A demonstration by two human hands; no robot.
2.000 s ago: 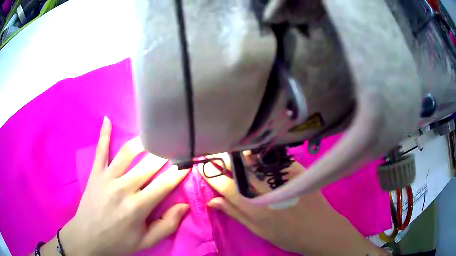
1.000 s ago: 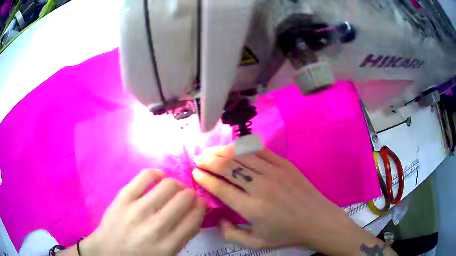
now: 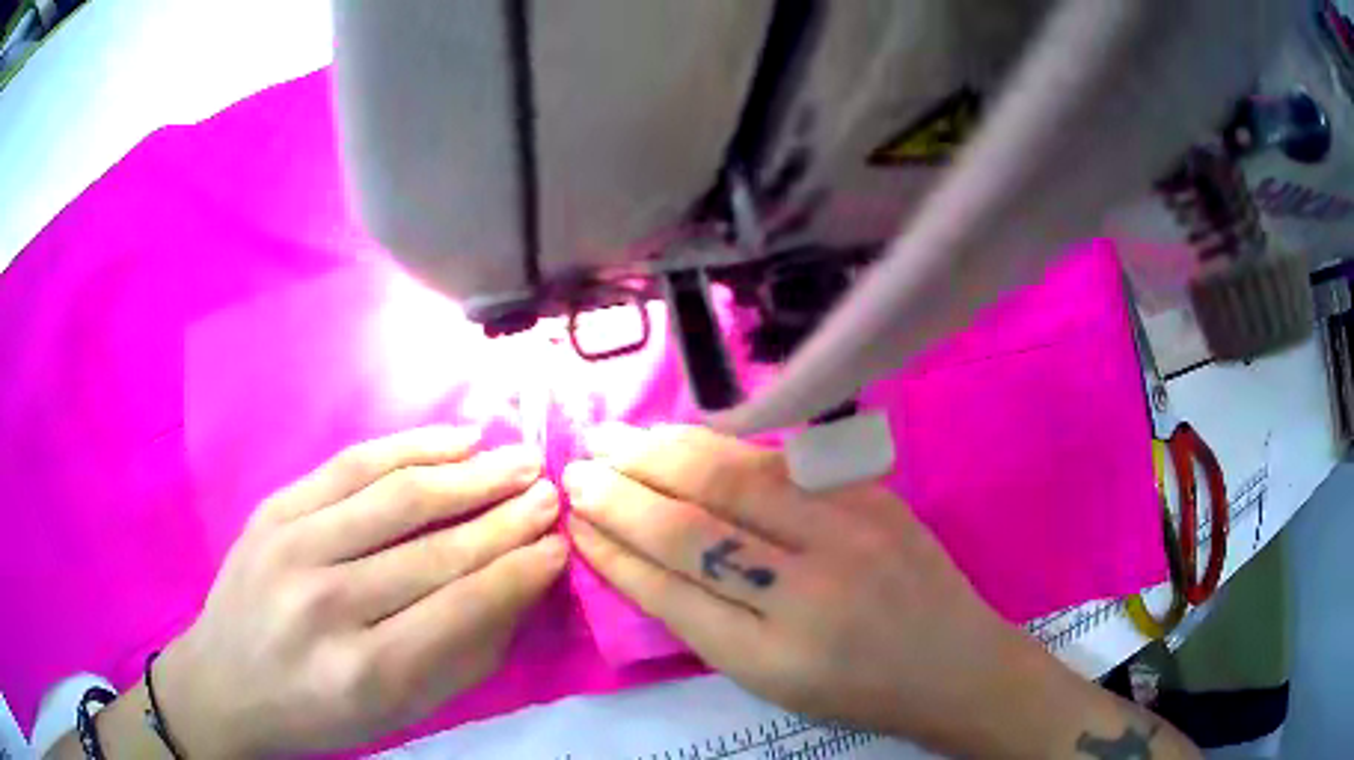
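The bright magenta garment panel [image 3: 1025,446] lies under the machine head. A squarish paler area, apparently a pocket piece [image 3: 253,371], shows on its left part. My left hand [image 3: 394,579] and my right hand [image 3: 772,572] meet in front of the needle area, fingertips closed on a raised seam [image 3: 587,594] running towards me. Both thumbs are hidden. The wire finger guard [image 3: 610,330] hangs just beyond my fingertips. Bright glare hides the needle and presser foot.
The white sewing machine head [image 3: 639,134] fills the upper middle. Scissors [image 3: 1197,512] with red and yellow handle loops lie at the right. The white table [image 3: 832,735] has a printed ruler along its front edge. A lever-like white arm crosses above my right hand.
My left hand has gone from spread, to bunched, to fingers stretched beside the seam. My right hand stays by the seam. The view has shifted, and the machine head looks larger than one second ago.
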